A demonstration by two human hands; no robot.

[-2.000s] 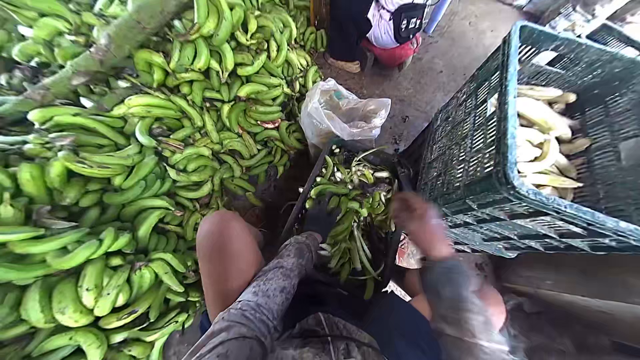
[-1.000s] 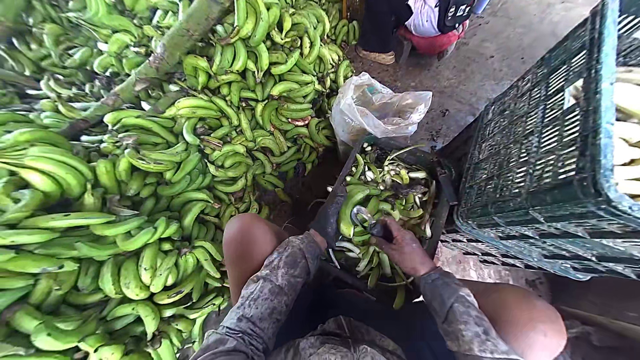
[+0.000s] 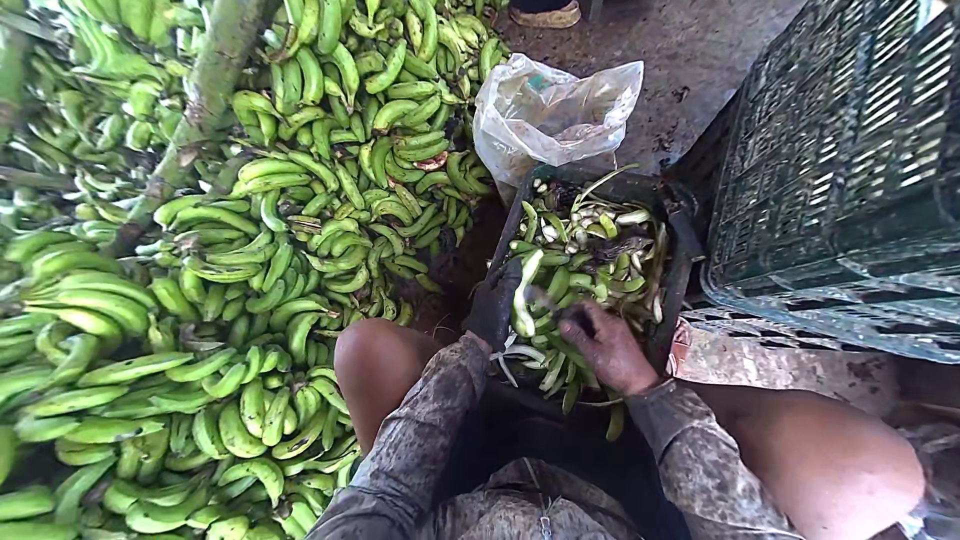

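Observation:
My left hand, in a dark glove, holds a partly peeled green plantain over a dark plastic crate. Bare, my right hand grips the dark handle of a peeling tool, whose blurred metal end is beside the plantain. Green peels and pale peel strips fill the crate between my knees. At its far left corner stands a clear plastic bag.
A large heap of green plantains spreads over the left side, with a thick stalk across it. Stacked green plastic crates stand close on the right. Another person's shoe shows at the top.
Two seconds ago my right hand was a blur at the crate's right edge; now it is over the peels beside the plantain. The plantain in my left hand shows more pale flesh than one second ago.

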